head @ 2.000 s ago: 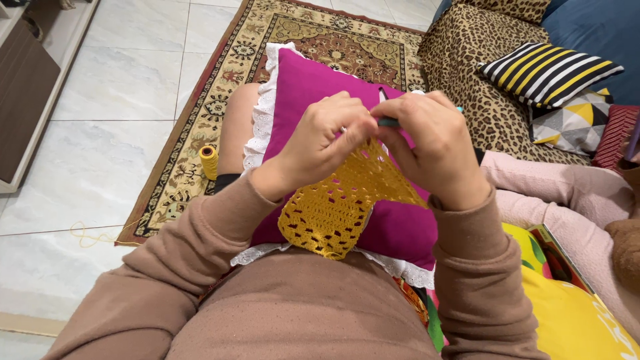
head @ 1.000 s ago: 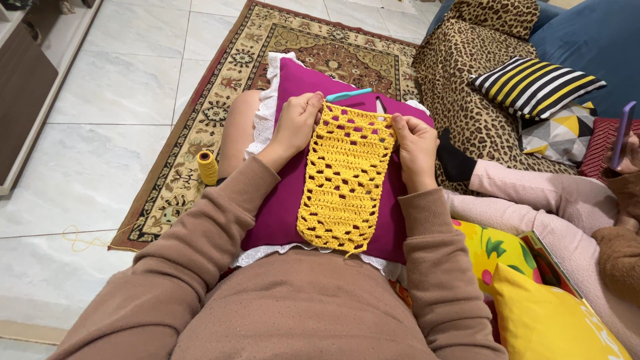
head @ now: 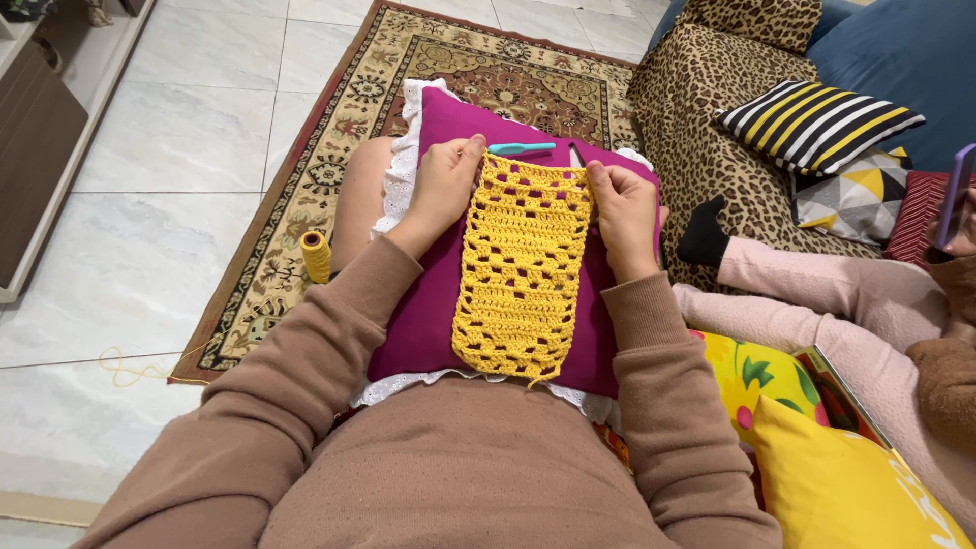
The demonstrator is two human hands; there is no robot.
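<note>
A yellow crocheted panel (head: 522,271) lies stretched flat over a magenta cushion (head: 427,305) with white eyelet frills. My left hand (head: 446,183) pinches the panel's top left corner between thumb and fingers. At the top right corner my right hand (head: 621,210) grips the panel's edge in the same way. A turquoise crochet hook (head: 522,148) lies along the top edge beside my left fingertips; whether they hold its end I cannot tell. Near my right thumb a small dark and white pointed tool (head: 576,155) rests on the cushion, partly hidden.
A yellow thread cone (head: 315,257) stands left of my leg, and loose yarn (head: 126,370) trails over the tiles and patterned rug (head: 328,171). At right, a person in pink trousers (head: 823,286) holds a phone (head: 955,194). Beside them are a striped cushion (head: 820,126) and a yellow cushion (head: 846,476).
Two seconds ago my hands were together above the cushion, with the panel bunched beneath them. They have moved apart and down, and the panel is spread out between them.
</note>
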